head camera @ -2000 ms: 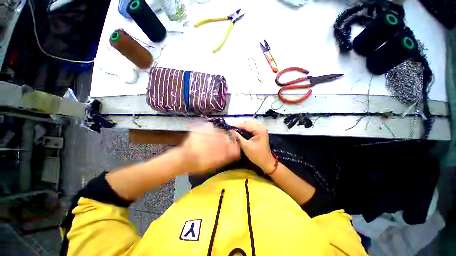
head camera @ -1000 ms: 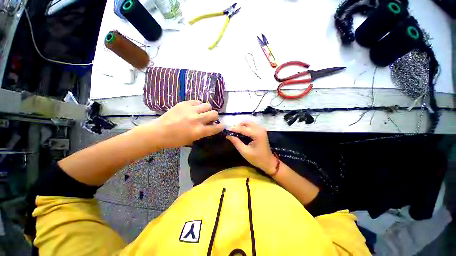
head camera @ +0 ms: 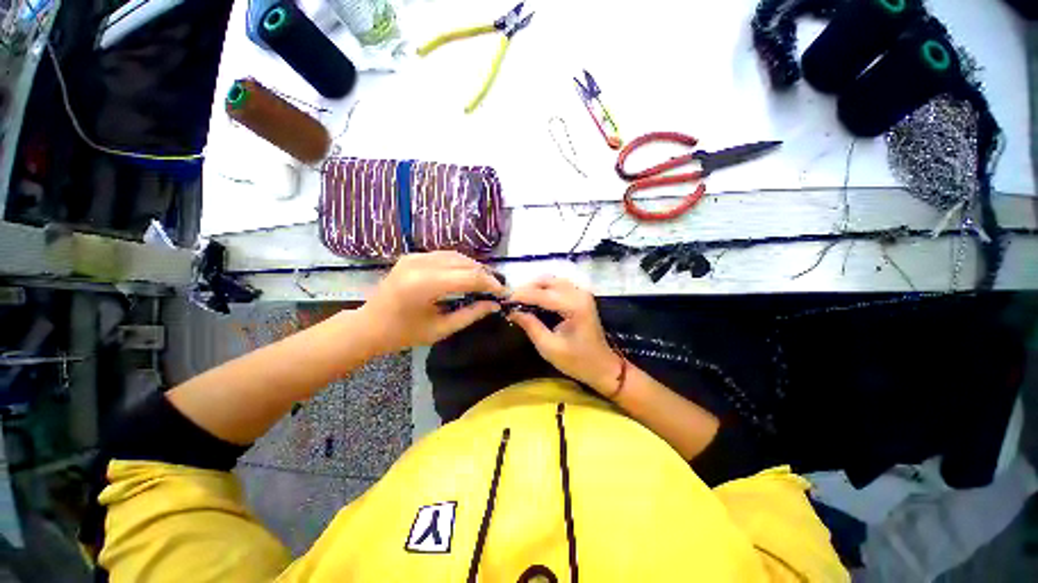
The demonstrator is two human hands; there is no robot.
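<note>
My left hand [head camera: 427, 298] is on the left, fingers bent, pinching a narrow dark strip [head camera: 476, 302] at the edge of the black fabric. My right hand [head camera: 565, 330], with a red band at the wrist, pinches the same dark strip just to the right. The fingertips of both hands nearly touch. The black fabric [head camera: 472, 370] lies over my lap and hangs below the table edge to the right. A thin line of silvery flecks runs across it. No needle or thread can be made out at the fingertips.
A striped bundle [head camera: 444, 210] sits at the table edge [head camera: 774, 271] behind my hands. Red-handled scissors [head camera: 664, 177], small snips [head camera: 596, 111] and yellow-handled pliers [head camera: 496, 51] lie farther back. Brown [head camera: 280, 121] and black cones [head camera: 307, 50] are left; more black cones [head camera: 894, 85] and a silvery heap [head camera: 933, 152] are right.
My left hand was blurred near my right hand, then moved up-left by the striped bundle, and is now lower, back at the strip. My right hand has stayed nearly in place.
</note>
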